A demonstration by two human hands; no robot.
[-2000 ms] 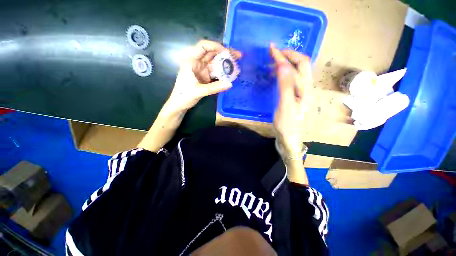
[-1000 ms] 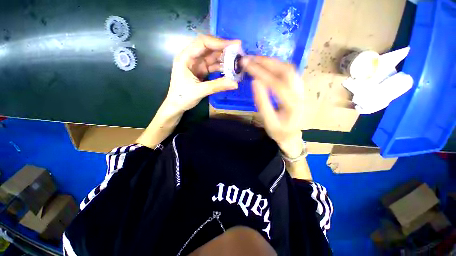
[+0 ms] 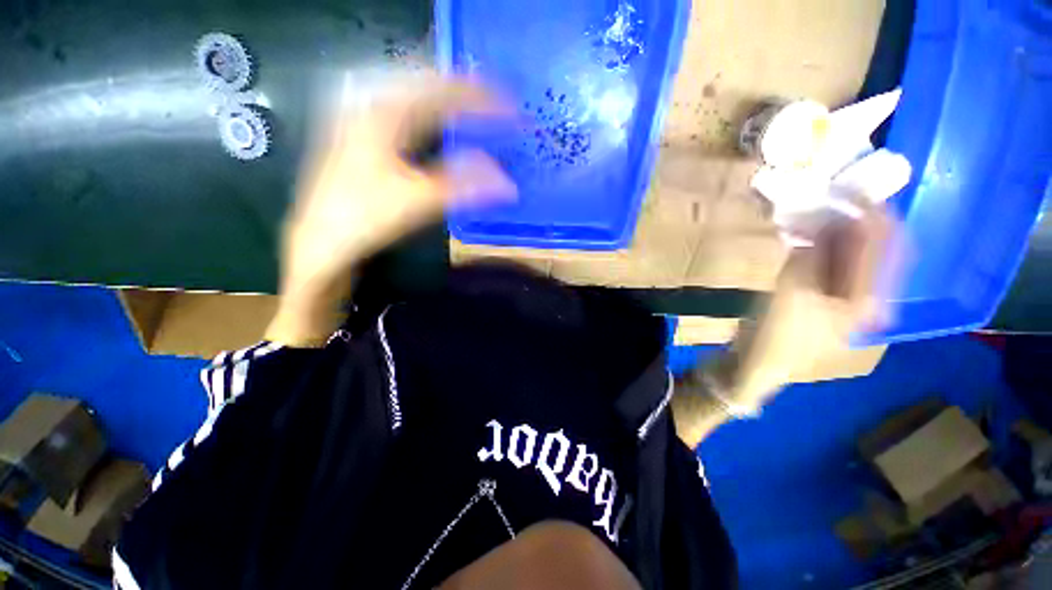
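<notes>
My left hand (image 3: 398, 167) is blurred over the left edge of the small blue tray (image 3: 554, 233), thumb and fingers apart, with no wheel visible in it. My right hand (image 3: 836, 277) is blurred between the white cloth (image 3: 848, 150) and the large blue bin (image 3: 963, 219). Its fingers are curled near a pale shape at the cloth's lower edge; whether it grips anything is unclear. One toothed gear wheel (image 3: 223, 63) lies on the dark bench at the left, with a second gear wheel (image 3: 243, 130) just below it. Dark specks (image 3: 557, 138) and a shiny cluster (image 3: 620, 37) lie in the tray.
A cardboard mat (image 3: 715, 248) lies under the small tray. A small round tub (image 3: 757, 127) stands beside the cloth. Open cartons (image 3: 940, 455) stand on the blue floor at lower right, with more cartons (image 3: 52, 438) at lower left.
The gear wheel no longer shows in my left hand, which has moved left. My right hand has moved from the wheel to the right, beside the large bin. The view has shifted.
</notes>
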